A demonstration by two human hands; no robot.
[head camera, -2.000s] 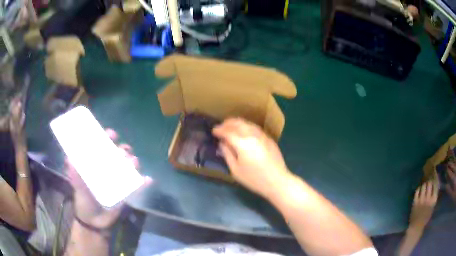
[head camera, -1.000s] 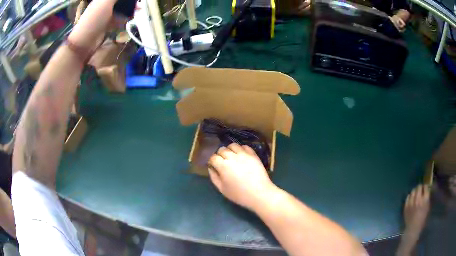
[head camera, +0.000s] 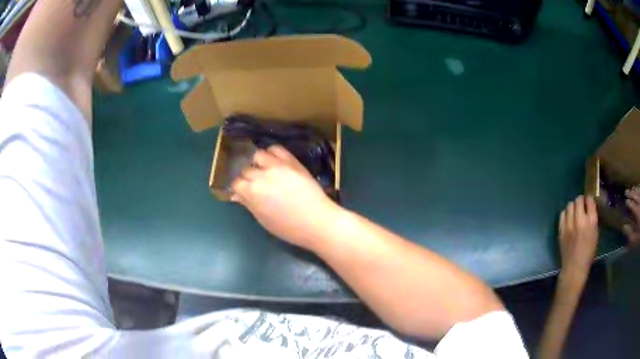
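An open brown carton [head camera: 274,87] stands on the dark green table in front of me, its lid raised at the back. A black cable bundle [head camera: 298,140] lies along the back and right of the box. A greyish bagged item [head camera: 237,156] shows at the front left inside. My right hand [head camera: 281,193] is over the front of the box with its fingers down inside; whether it grips anything is hidden. My left arm reaches up past the top left edge, and my left hand is out of the picture.
A blue bin [head camera: 142,63] and white cables are at the far left. A black electronic unit [head camera: 463,17] stands at the far side. At the right edge another person's hands [head camera: 579,228] are at an open carton [head camera: 621,158]. The curved table edge [head camera: 231,293] runs in front of me.
The phone-holding left hand has swung up and out of view. My right hand has moved from the adapter side to the front left of the box. The view has shifted.
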